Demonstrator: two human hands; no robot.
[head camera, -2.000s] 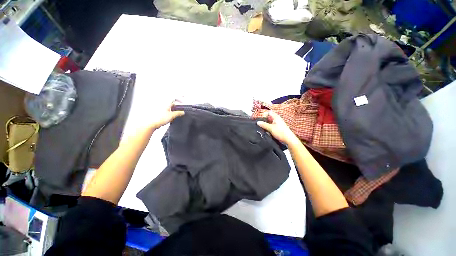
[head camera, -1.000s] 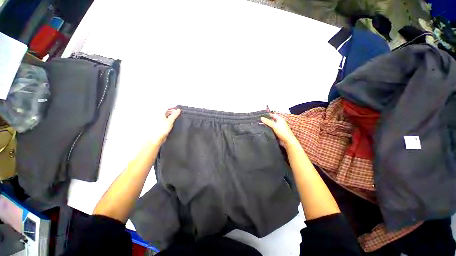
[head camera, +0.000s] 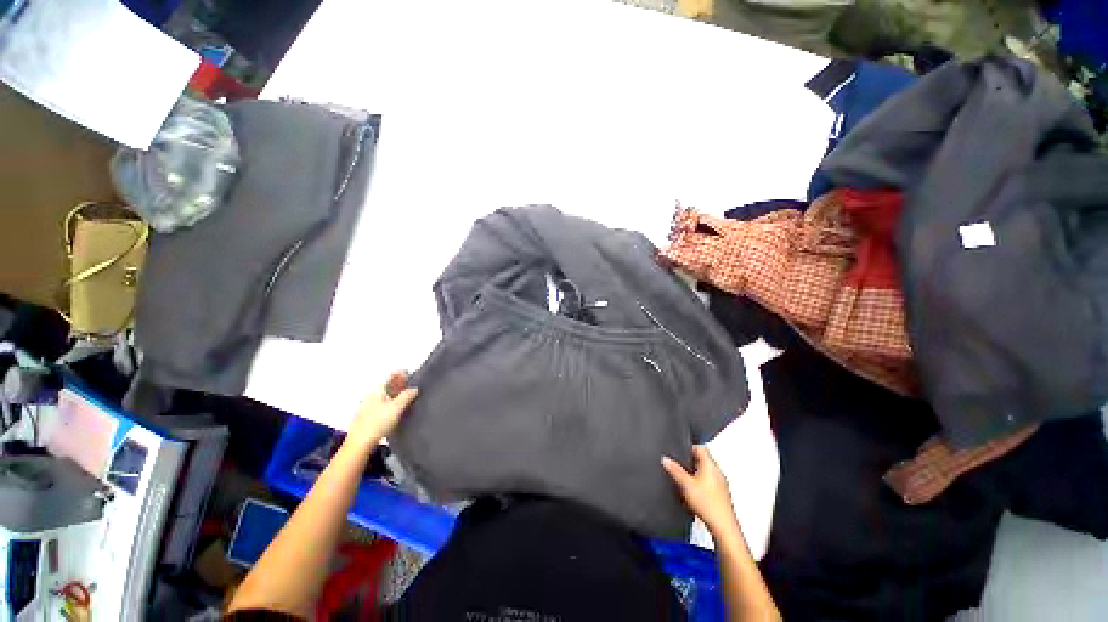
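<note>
Dark grey trousers (head camera: 547, 401) lie bunched on the white table, with the gathered waistband across the middle and part of the cloth folded beyond it. A small dark cord and a pale bit show at the waistband opening. My left hand (head camera: 386, 407) holds the left edge of the cloth, below the waistband. My right hand (head camera: 701, 476) is at the right edge, with thumb and fingers on the cloth. The lower part of the trousers is hidden by my body.
Other grey trousers (head camera: 243, 243) lie left under a crumpled clear bag (head camera: 182, 164). A tan handbag (head camera: 107, 273) is further left. At right are checked cloth (head camera: 778, 261), a grey garment with a white sticker (head camera: 1002, 243) and black garments (head camera: 838, 474). A blue crate (head camera: 401, 515) sits under the table edge.
Both hands have left the waistband ends and moved down to the sides of the trousers. The waistband now lies on the table, with cloth spread beyond it.
</note>
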